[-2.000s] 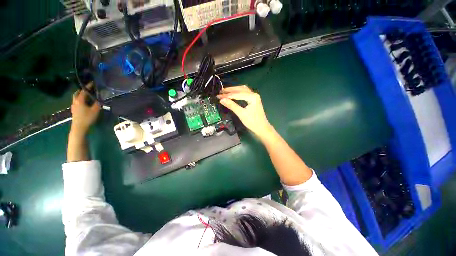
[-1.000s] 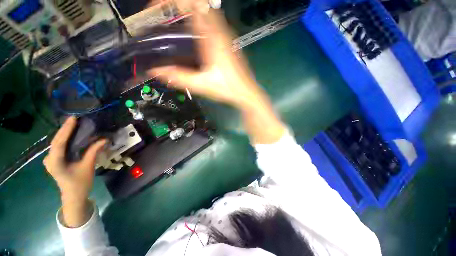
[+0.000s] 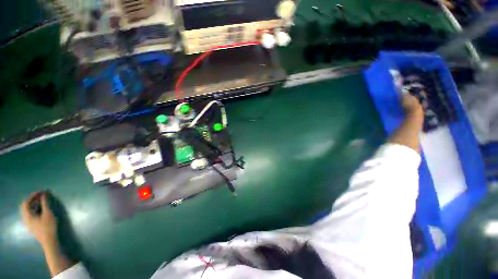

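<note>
My left hand [image 3: 41, 220] is at the far left over the green mat, fingers curled around a small dark object [image 3: 36, 205], mostly hidden. My right hand [image 3: 413, 113] is inside the blue tray [image 3: 380, 92] at its black adapters [image 3: 434, 103]; blur hides whether it grips one. The test fixture [image 3: 164, 188] sits left of centre, with a white socket [image 3: 123, 163], green boards [image 3: 184, 153] and a red switch [image 3: 144, 192]. A black cord [image 3: 221, 174] lies across the boards, its end over the fixture's right edge.
Beige instruments [image 3: 226, 39] stand behind the fixture, with a red lead [image 3: 188, 70] running down to it. Tangled blue wire [image 3: 119, 82] lies under the left instrument. A lower bin with black items [image 3: 418, 241] is partly hidden by my right sleeve.
My right hand has moved from above the fixture to the blue tray at right. My left hand has moved left and down, away from the socket. The view has shifted.
</note>
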